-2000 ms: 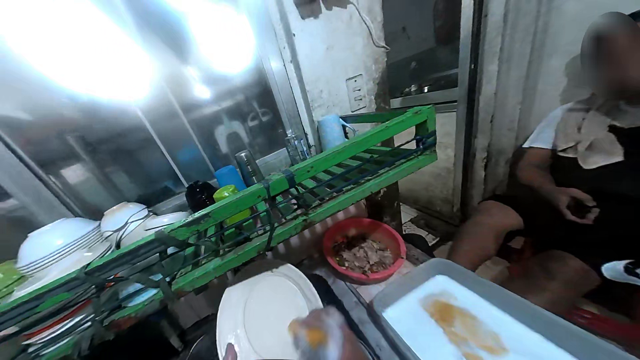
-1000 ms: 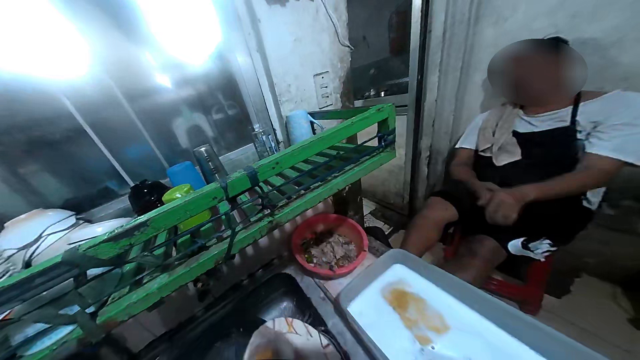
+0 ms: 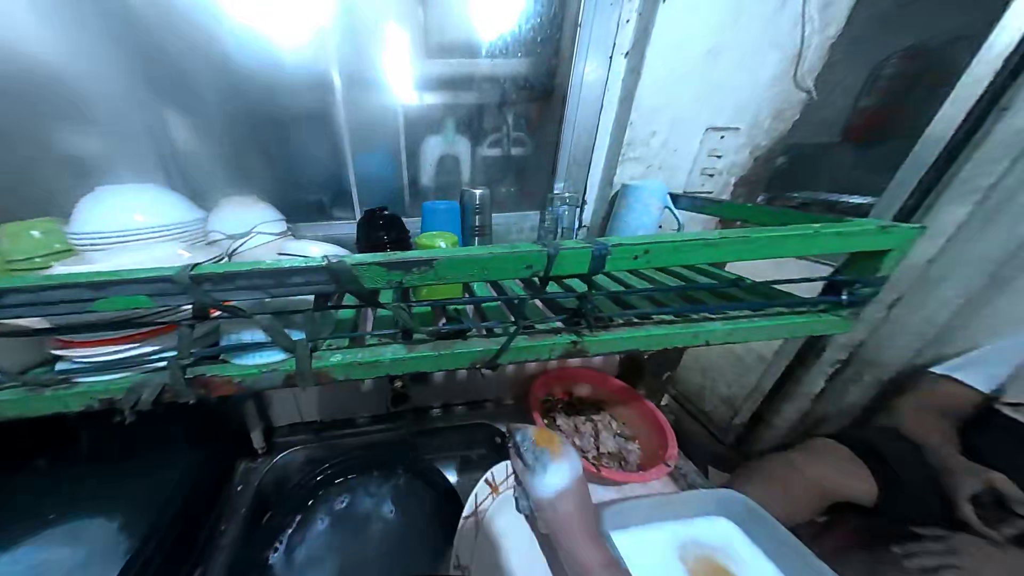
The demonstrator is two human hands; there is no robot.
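My right hand [image 3: 556, 488] reaches up from the bottom edge, over the right part of a white plate [image 3: 500, 524] with brown line markings. It is blurred and wet with suds, and closed around a foamy scrubber with an orange patch [image 3: 547, 439]. Just beyond the hand sits a red plastic bowl [image 3: 660, 428] holding food scraps. To its right is a grey plastic basin [image 3: 704, 502] of white suds with an orange-brown patch. The plate's lower part is cut off by the frame. My left hand is out of view.
A green wooden dish rack [image 3: 640, 254] with bowls, plates and cups spans the view above the sink [image 3: 280, 472]. In the sink is a dark, round, water-filled vessel [image 3: 360, 512]. A seated person's knee and hands [image 3: 980, 500] are at the right.
The view has swung left. My right hand, low over the plate two seconds ago, now reaches beside the red bowl. My left thumb, at the plate's edge then, is out of view.
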